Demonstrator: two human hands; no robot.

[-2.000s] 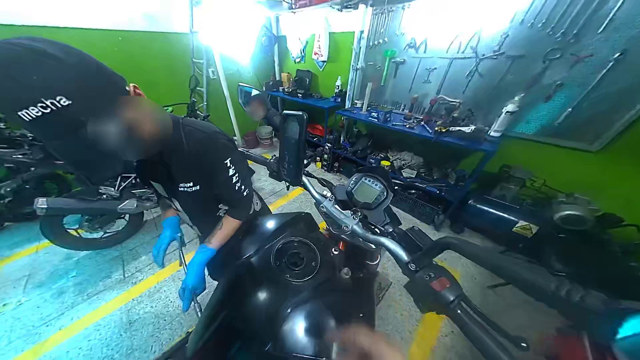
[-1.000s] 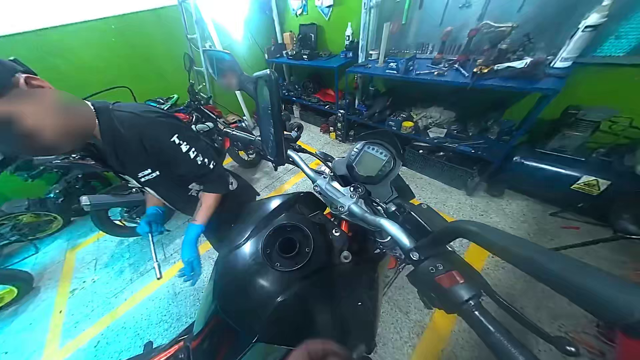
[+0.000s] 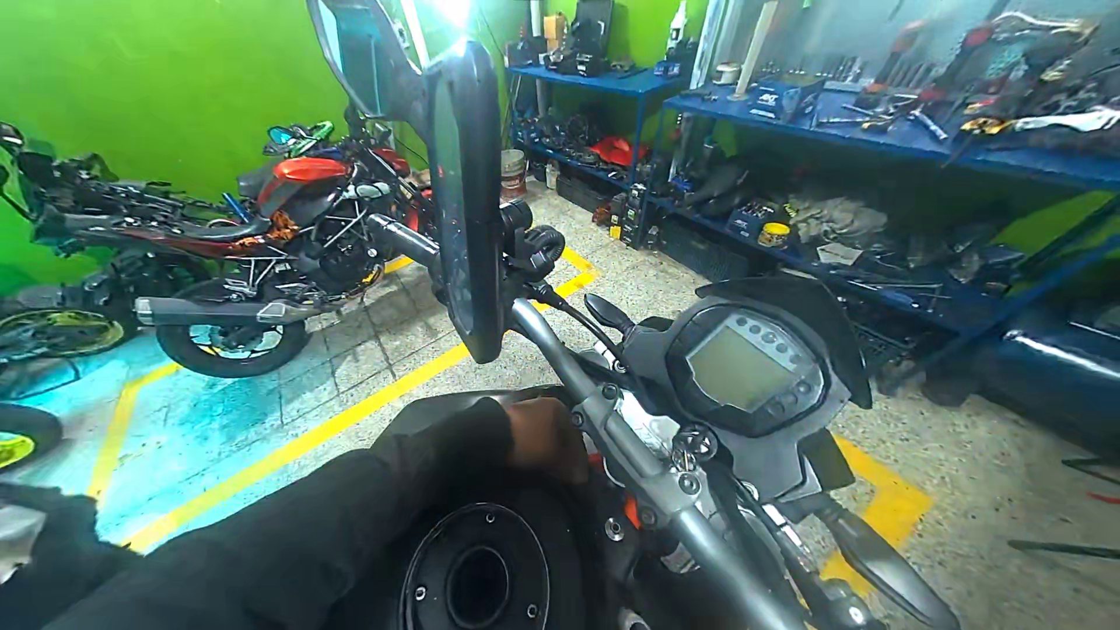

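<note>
My left hand (image 3: 547, 437), in a dark sleeve, reaches across the black fuel tank (image 3: 560, 534) of a motorcycle. It is beside the silver handlebar (image 3: 643, 464), near the handlebar clamp. Its fingers are turned away and hidden, so whether they grip something cannot be told. Below the hand lies the round filler ring (image 3: 477, 569) with its dark opening. Right of the bar are the ignition lock (image 3: 696, 442) and the digital instrument cluster (image 3: 752, 363). A black mirror (image 3: 472, 201) stands upright before the far grip. My right hand is out of view.
A red and black motorcycle (image 3: 306, 201) is parked at the left. Blue metal shelves (image 3: 875, 131) with tools and parts line the back. A dark cylindrical tank (image 3: 1059, 376) lies at the right. Yellow lines (image 3: 350, 407) mark the speckled floor.
My left arm has come in from the lower left, its hand now beside the handlebar. The co-worker with blue gloves, at the left before, is no longer seen. The view has shifted closer to the handlebar.
</note>
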